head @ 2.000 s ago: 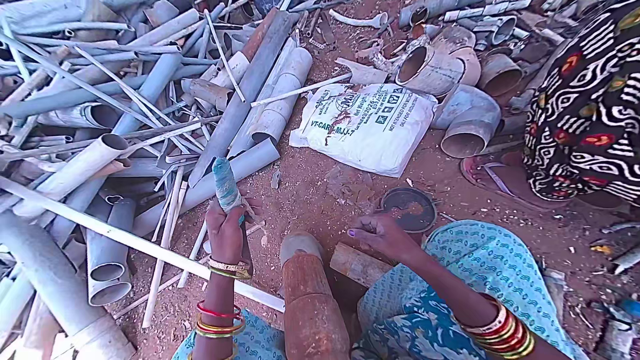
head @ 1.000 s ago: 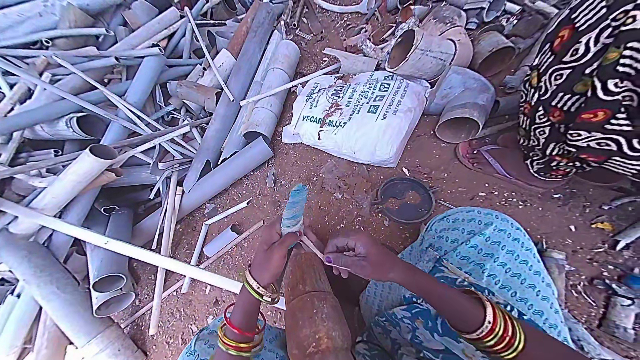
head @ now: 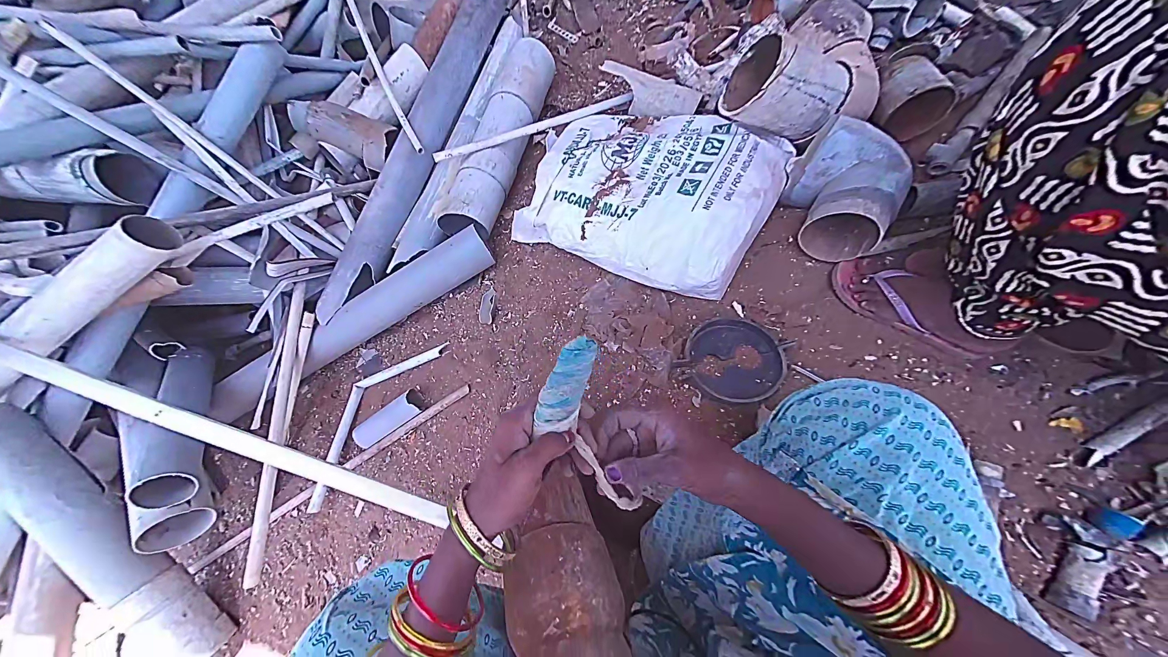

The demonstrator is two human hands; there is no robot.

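My left hand (head: 522, 465) is closed around the lower part of a cloth-wrapped object (head: 566, 379), whose blue and whitish wrapping stands up above the fist. My right hand (head: 652, 452), just beside it, pinches a whitish strip of cloth (head: 595, 461) that runs from the base of the wrapping and hangs in a loop. What the wrapping covers is hidden. Directly below both hands lies a thick brown cylindrical piece (head: 561, 584), between my knees. A shallow dark round pan (head: 735, 359) with some brown matter in it rests on the soil beyond my right hand.
Grey and white plastic pipes (head: 392, 310) are heaped at the left, and a long white strip (head: 228, 433) reaches toward my left wrist. Ahead lies a white printed sack (head: 657, 201) beside pipe elbows (head: 849, 192). Another person's sandalled foot (head: 899, 297) is at the right.
Two seconds ago my hands were apart, the left one holding the wrapped object. They are now together at its base. The whitish strip between them shows more plainly and hangs looped.
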